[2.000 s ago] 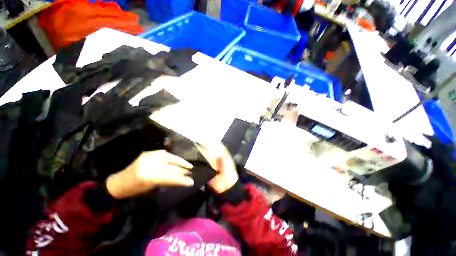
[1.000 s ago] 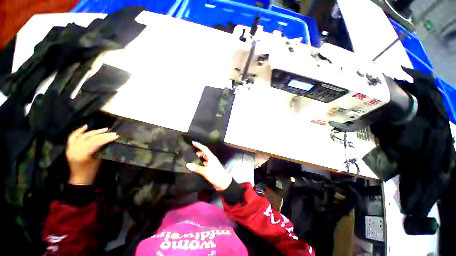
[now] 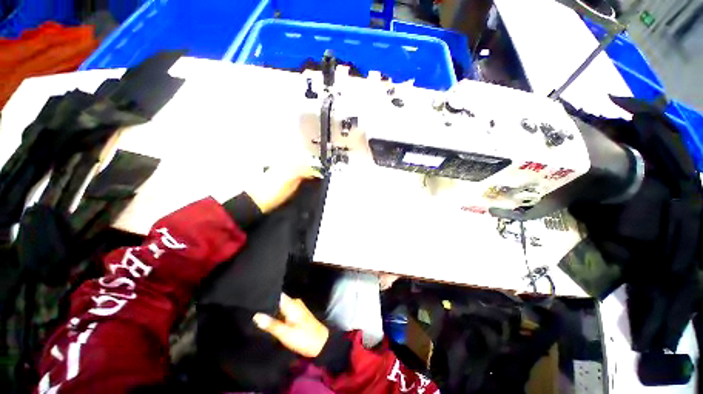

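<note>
A black fabric piece (image 3: 258, 258) runs from the needle area of the white sewing machine (image 3: 462, 127) down over the table's front edge. My left hand (image 3: 284, 187) reaches forward, its fingertips on the fabric's far end close to the presser foot (image 3: 327, 165). My right hand (image 3: 295, 327) is lower, below the table edge, at the fabric's right side with the thumb towards it; its hold is partly hidden. The machine's small screen is lit.
A heap of black and camouflage pieces (image 3: 58, 165) lies at the left of the white table (image 3: 212, 108). A black bundle (image 3: 663, 223) hangs right of the machine. Blue crates (image 3: 354, 50) stand behind. Thread ends (image 3: 532, 258) lie near the table's front edge.
My left hand has moved from the left, below the table edge, up to the needle area. My right hand has moved lower. The black side now shows in place of the camouflage strip.
</note>
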